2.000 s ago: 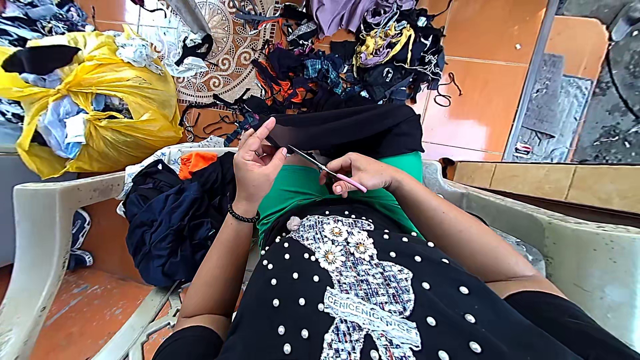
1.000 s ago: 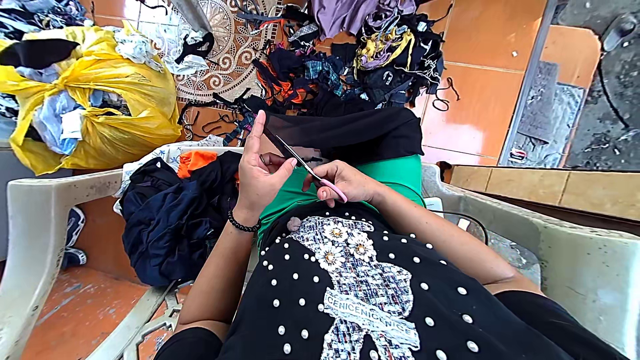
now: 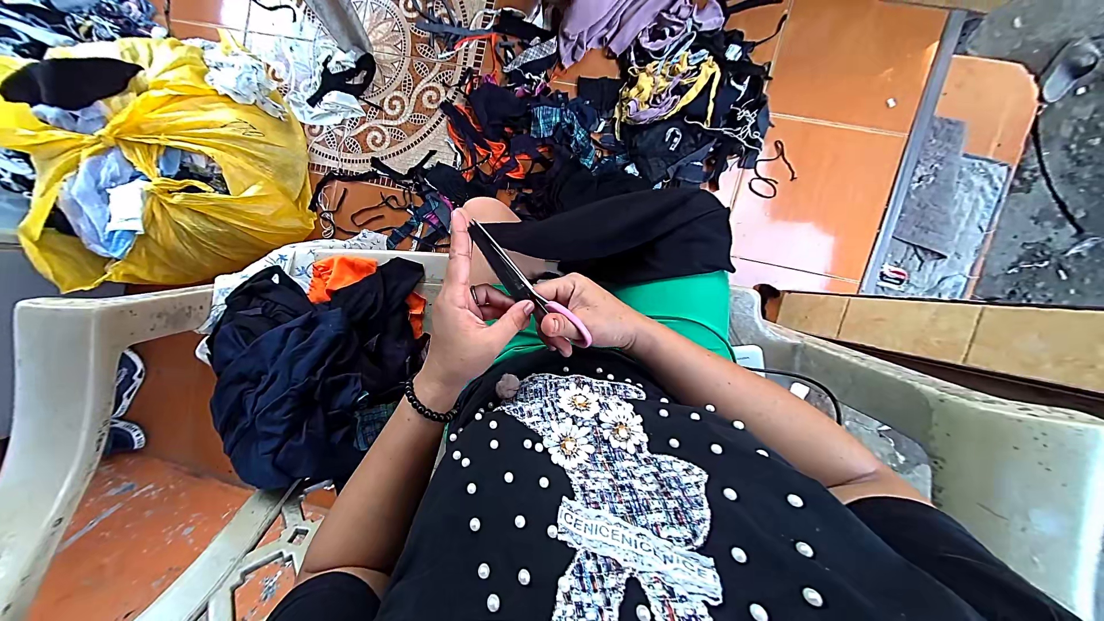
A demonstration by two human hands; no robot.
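Observation:
My right hand (image 3: pixel 582 312) grips a pair of scissors (image 3: pixel 571 323) by its pink handle, the blades pointing up and left. Black cloth (image 3: pixel 638 231) lies over my lap, on green cloth (image 3: pixel 681 306), and its narrow end reaches the blades. My left hand (image 3: pixel 476 315) is by the blades, index finger raised, thumb near the scissors' pivot; it seems to pinch the edge of a dark strip, though the blades partly hide this. Whether the blades are parted around the cloth is hard to see.
A plastic armchair (image 3: pixel 164 310) surrounds me. Dark blue clothing (image 3: pixel 293 379) and an orange cloth (image 3: pixel 341 274) lie at my left. A yellow plastic bag (image 3: pixel 233 164) of cloth stands beyond. Heaped fabric scraps (image 3: pixel 673 147) cover floor ahead. A black cable (image 3: pixel 811 379) loops at my right.
My left index finger was more bent two seconds ago and now points up. The scissors have tilted to a steeper angle, still in my right hand.

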